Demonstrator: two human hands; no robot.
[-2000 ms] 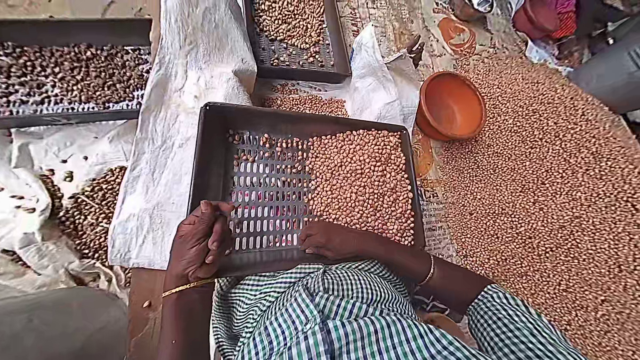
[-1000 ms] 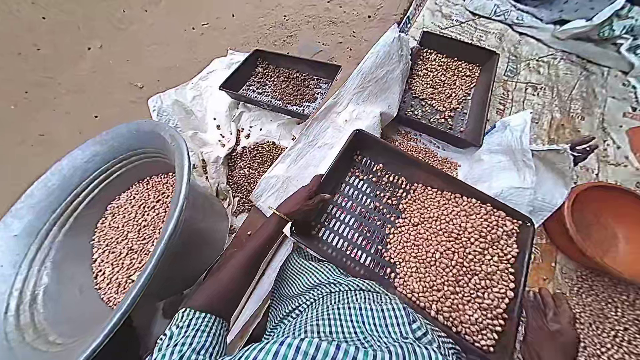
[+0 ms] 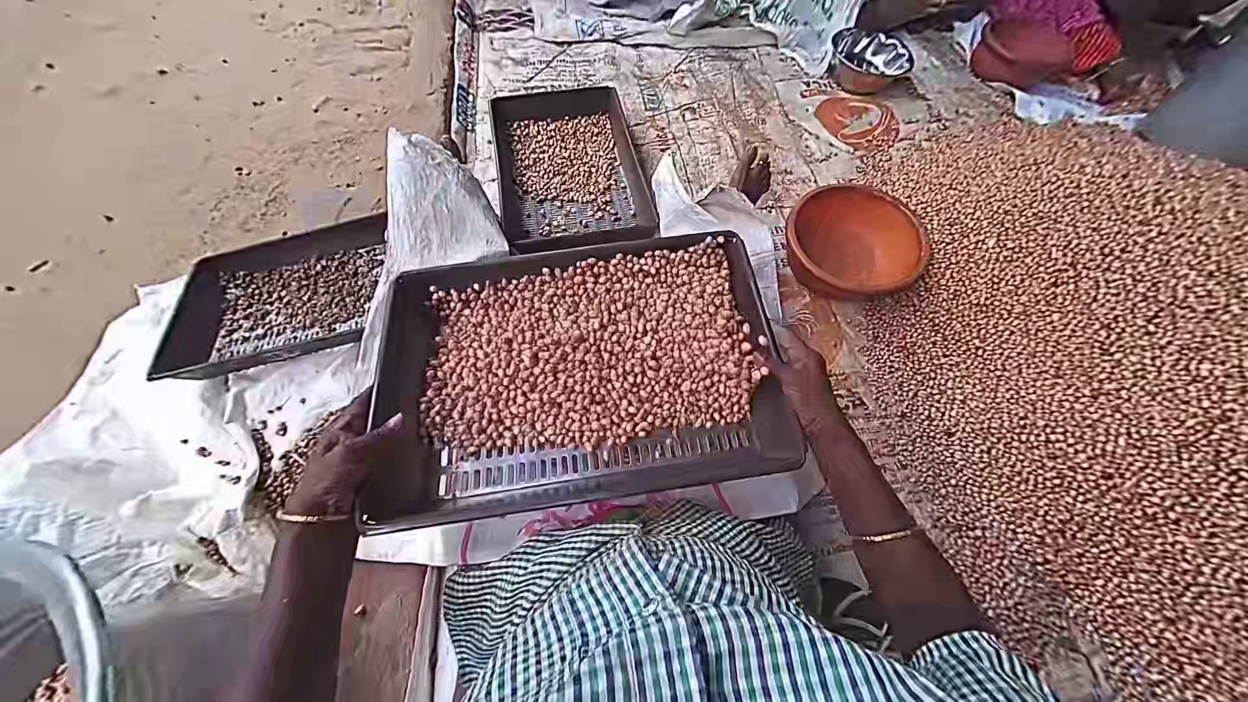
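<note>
A black slotted tray [image 3: 590,478] is held between my two hands in front of my lap. My left hand [image 3: 336,458] grips its left side, thumb over the rim. My right hand [image 3: 801,380] holds the right side, its fingers partly hidden by the rim. Pinkish-brown nuts or seeds [image 3: 585,351] cover most of the tray's floor, with bare slots showing along the near edge. Beyond the tray's right corner sits an orange-brown bowl [image 3: 858,244], with nothing seen inside. To the right spreads a large heap of the same nuts or seeds [image 3: 1072,370].
Another slotted tray [image 3: 502,166] with nuts lies beyond mine; a third [image 3: 175,336], holding darker pieces, is at left. White sacking [image 3: 117,429] lies under it. A metal basin [image 3: 73,595] stands at the lower left. A person's foot [image 3: 752,175] and a foil-topped bowl [image 3: 871,58] are farther back.
The nuts, bunched on the tray's right side before, now spread across most of its width. My right hand has moved from the near right corner to the right side. The view has swung right.
</note>
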